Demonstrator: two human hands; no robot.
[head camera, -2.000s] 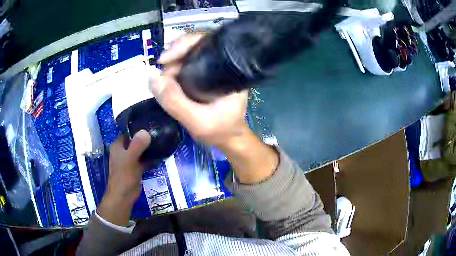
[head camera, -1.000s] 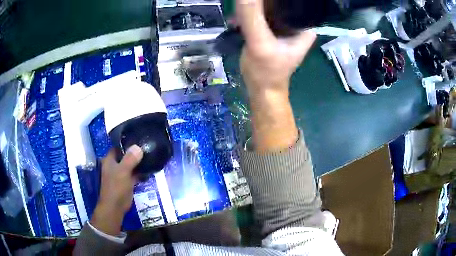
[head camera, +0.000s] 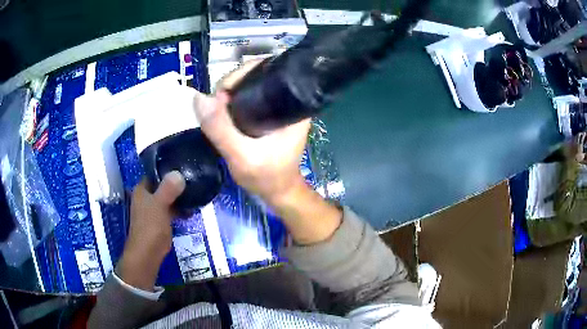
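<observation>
A dome camera unit with a white housing (head camera: 168, 112) and a glossy black ball (head camera: 191, 168) lies on the blue printed mat (head camera: 71, 154). Its white wall bracket (head camera: 96, 148) is at its left. My left hand (head camera: 154, 202) holds the ball from the near left, thumb on its front. My right hand (head camera: 260, 154) is wrapped around the thick black electric screwdriver (head camera: 277, 90), which slants from upper right down to the camera unit. The screwdriver's tip is hidden behind my right hand, so contact with the unit cannot be told.
A grey-white screw feeder (head camera: 257, 35) stands behind the screwdriver. An open camera unit with wires (head camera: 502, 77) lies at the right on the green bench (head camera: 412, 141). A clear plastic bag (head camera: 26, 186) is at the left. A brown carton (head camera: 466, 257) is below the bench edge.
A second ago my right hand was up near the feeder with the screwdriver; now it is back down at the camera unit. My left hand has stayed on the ball.
</observation>
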